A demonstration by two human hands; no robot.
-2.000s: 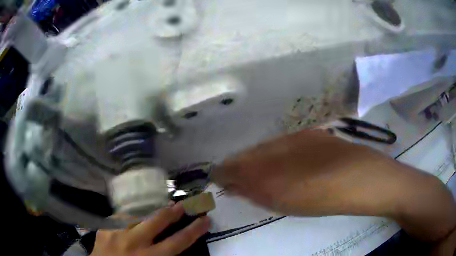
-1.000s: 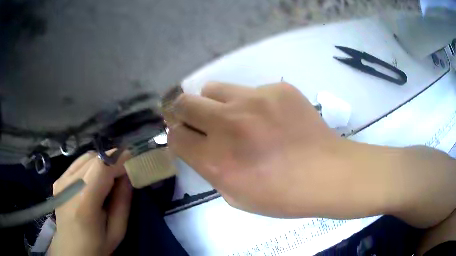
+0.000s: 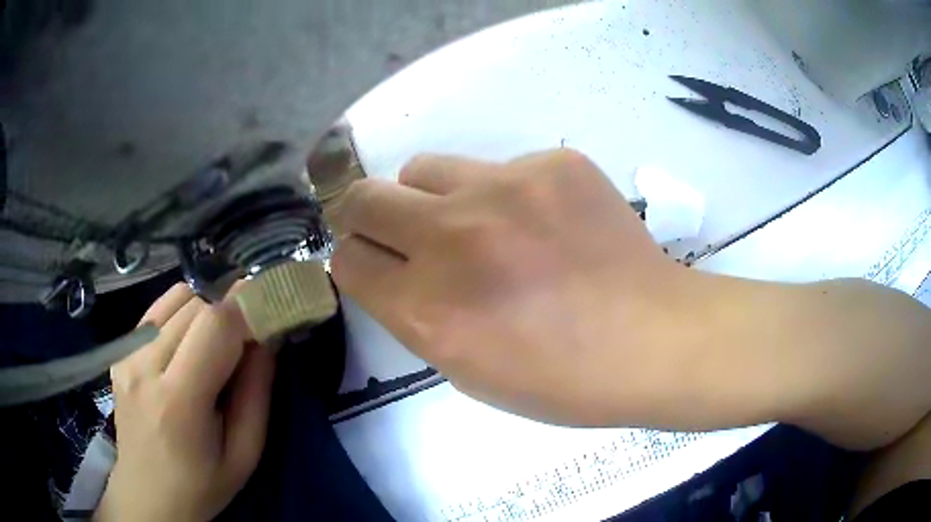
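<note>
My left hand (image 3: 184, 408) is at the lower left, its curled fingers gripping dark garment cloth (image 3: 316, 438) beside the sewing machine head (image 3: 225, 82). Its fingertips are partly behind a ribbed tan knob (image 3: 289, 301). My right hand (image 3: 500, 285) is in the middle, over the white machine bed, its fingers bent in toward the presser foot area. Its fingertips are partly hidden and I cannot tell if they hold anything. A brownish, shiny piece (image 3: 335, 163) shows just above these fingers. The needle is hidden.
Black thread snips (image 3: 750, 114) lie on the white machine bed (image 3: 551, 82) at the upper right. A small white piece (image 3: 669, 204) sits behind my right wrist. A printed scale runs along the table's front edge (image 3: 572, 459). A grey curved bar (image 3: 82, 369) crosses the left side.
The view has come down and closer to the needle area. My right hand has moved left against the machine head, then held nearly still. My left hand stays by the tan knob.
</note>
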